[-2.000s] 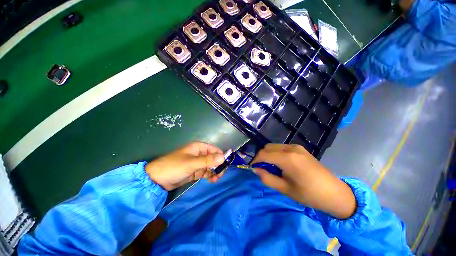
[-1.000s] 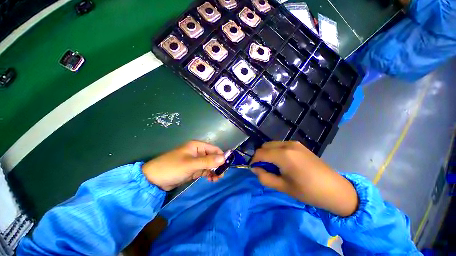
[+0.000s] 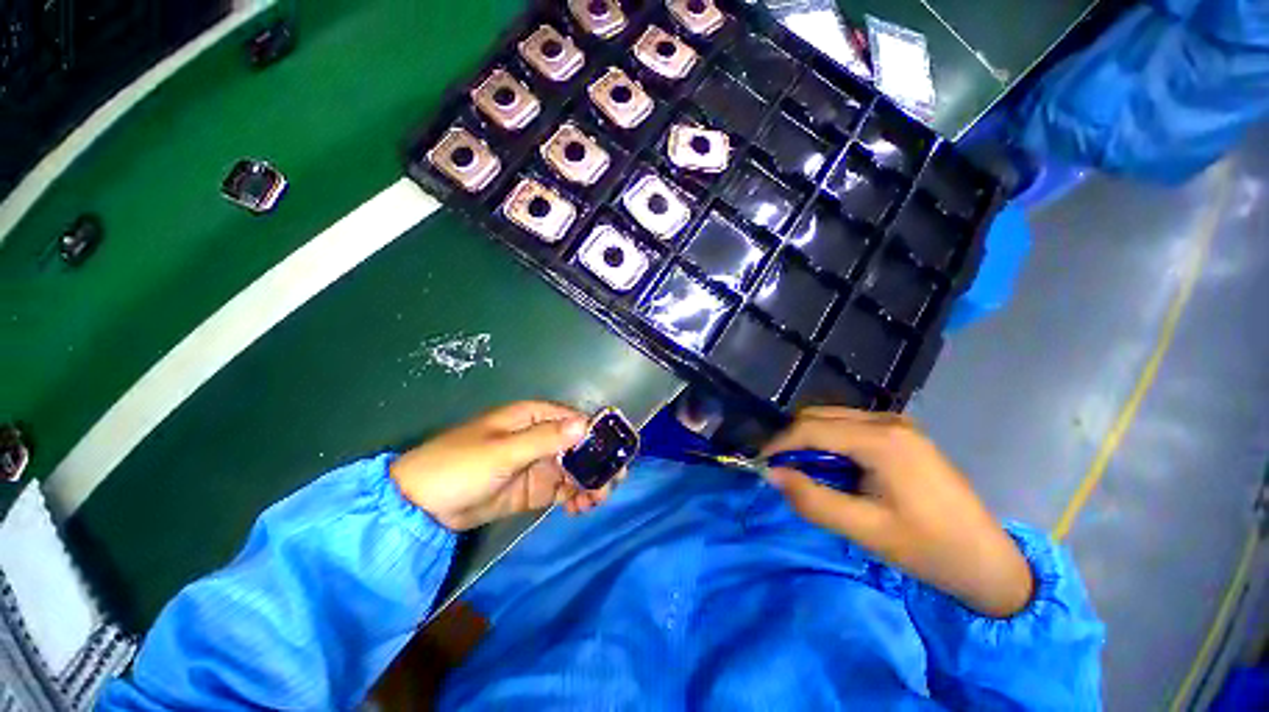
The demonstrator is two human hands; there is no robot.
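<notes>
My left hand [image 3: 504, 466] holds a watch housing [image 3: 601, 449] by its edge, its dark face turned up, above the bench's near edge. My right hand [image 3: 898, 501] grips blue-handled tweezers [image 3: 818, 466] like a pen. Their yellowish metal tip points left at the housing, with a gap between them. The black blister tray [image 3: 919, 285] lies beyond my right hand. Several coppery or whitish seated housings [image 3: 572, 153] with dark round centres fill pockets on its left and far side. Tiny whitish parts [image 3: 457, 353] lie scattered on the green bench [image 3: 327, 417].
Beyond the white rail [image 3: 265, 298], the green belt carries several spaced dark units [image 3: 255, 184]. A ridged parts tray [image 3: 84, 633] with a white sheet stands at the left edge. Whitish flat bags [image 3: 902, 67] lie beyond the black tray. Another person's blue sleeve [image 3: 1148, 98] is at the upper right.
The housing in my left hand has turned from edge-on to dark face up. My right hand and the tweezers have moved right, away from it. The belt units have shifted right and down in view.
</notes>
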